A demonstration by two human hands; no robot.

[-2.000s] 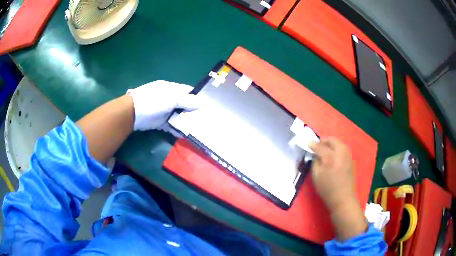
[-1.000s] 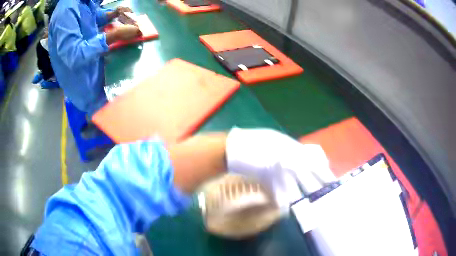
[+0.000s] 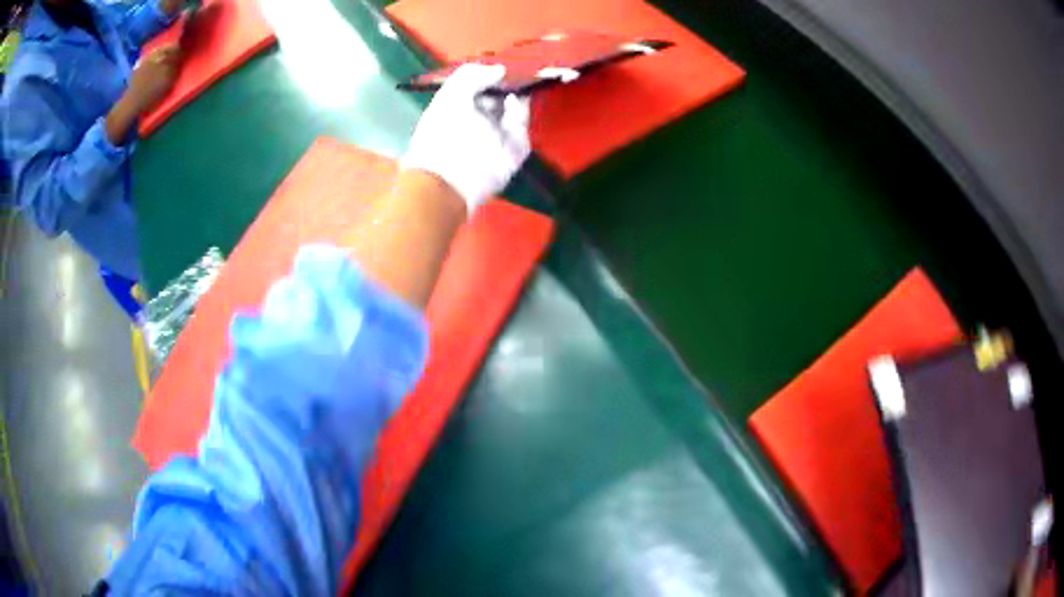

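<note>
My left hand [image 3: 473, 140], in a white glove, grips the near left edge of a thin display panel [image 3: 583, 58] at the upper middle. That panel is tilted above a red foam pad [image 3: 630, 111], its face reflects red, and white tabs show on its edge. A second panel [image 3: 968, 466], dark grey with white tabs and a yellow-orange bit at its top corner, lies at the lower right over another red pad [image 3: 840, 420]. A skin-coloured sliver shows at the right rim beside it, possibly my right hand, too cut off to tell.
A large red pad [image 3: 286, 233] lies under my left forearm on the green bench [image 3: 583, 466]. Another worker in blue [image 3: 76, 128] is at the upper left, hands at a red pad [image 3: 228, 47]. A clear crinkled sheet [image 3: 181, 303] is at the left bench edge. A grey barrier curves along the right.
My left hand has left the bright panel and moved up and left, and now grips another panel, raised and tilted. The view has shifted and the fan is out of it.
</note>
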